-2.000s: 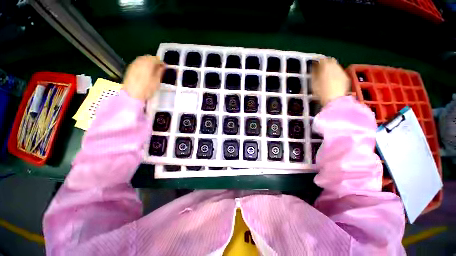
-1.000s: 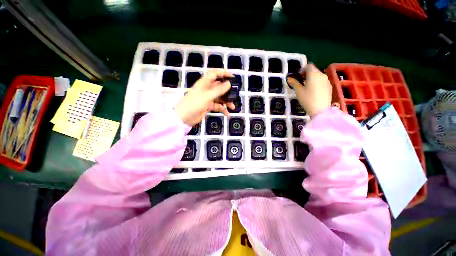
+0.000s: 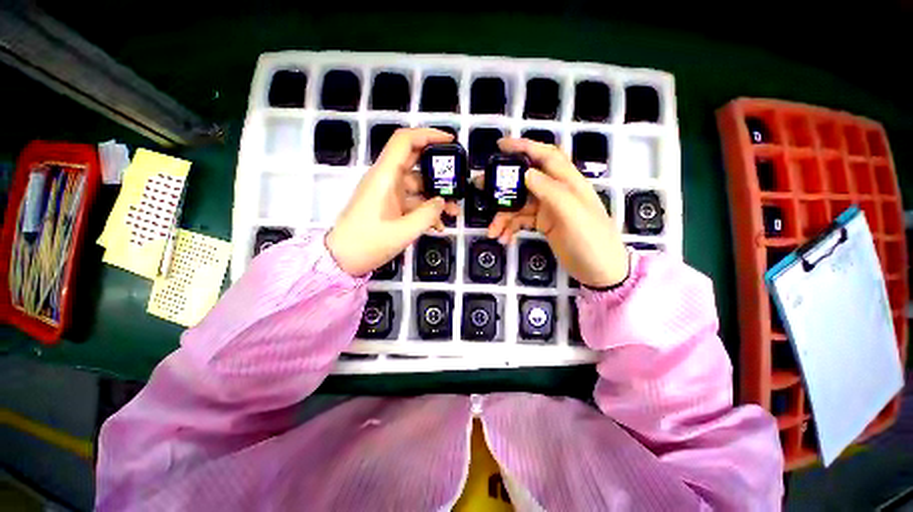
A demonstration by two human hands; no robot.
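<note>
My left hand (image 3: pixel 385 205) holds a black watch head (image 3: pixel 443 172) by its edges, with its lit screen up showing a white QR-like code and a small green mark. My right hand (image 3: pixel 569 215) holds a second watch head (image 3: pixel 507 182) beside it, also lit with a code. The two watches are close together above the middle of the white compartment tray (image 3: pixel 461 62). The tray's top row holds dark glossy watch heads. Lower rows show backs with round ring marks. Some pockets at the left and one at the right are empty.
A red bin (image 3: pixel 88 200) of thin sticks and yellow label sheets (image 3: pixel 150 215) lie at the left. At the right, a blue clipboard with white paper (image 3: pixel 846 330) lies on a red-orange tray (image 3: pixel 746 270) holding a few watches. A metal bar (image 3: pixel 100 80) crosses the upper left.
My right hand has moved from the tray's right side to the middle, bringing a watch beside the left one. Both screens now face up and show codes. The view has shifted.
</note>
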